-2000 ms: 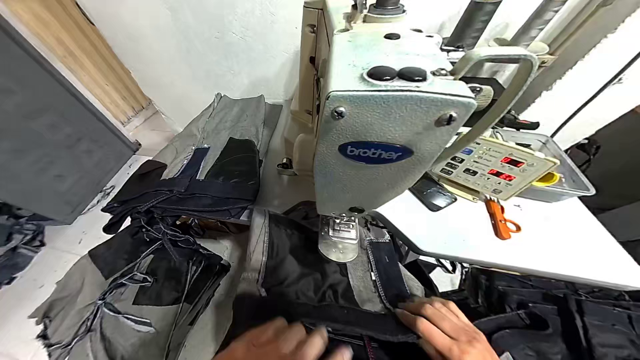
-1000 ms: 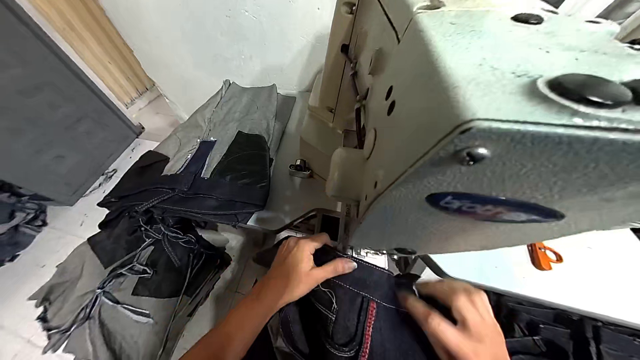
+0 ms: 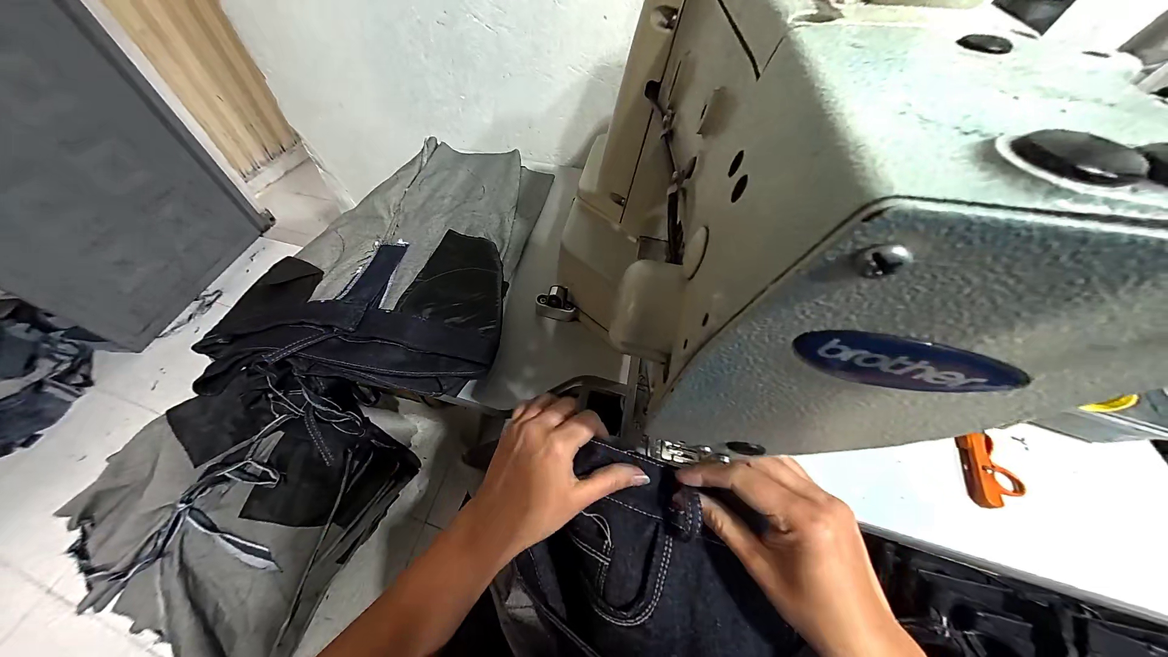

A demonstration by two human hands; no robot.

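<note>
A pair of dark denim trousers (image 3: 639, 566) with pale topstitching lies under the head of a Brother industrial sewing machine (image 3: 912, 301). My left hand (image 3: 557, 465) grips the waistband left of the metal presser foot (image 3: 684, 452), thumb on top of the cloth. My right hand (image 3: 785, 520) pinches the waistband beside a belt loop (image 3: 686, 513), close in front of the foot. The needle is hidden behind the machine head. The lower part of the trousers runs down out of view.
Folded grey and black denim garments (image 3: 411, 274) lie left of the machine, with more (image 3: 246, 511) hanging below them. Orange thread snips (image 3: 987, 473) rest on the white table (image 3: 885, 488) at right. Dark garments (image 3: 1004, 593) lie along its front edge. A grey panel (image 3: 100, 164) stands far left.
The view has moved much closer to the machine since two seconds ago. The trousers now show their outer side, pocket stitching and a belt loop. My right hand has closed in on the waistband.
</note>
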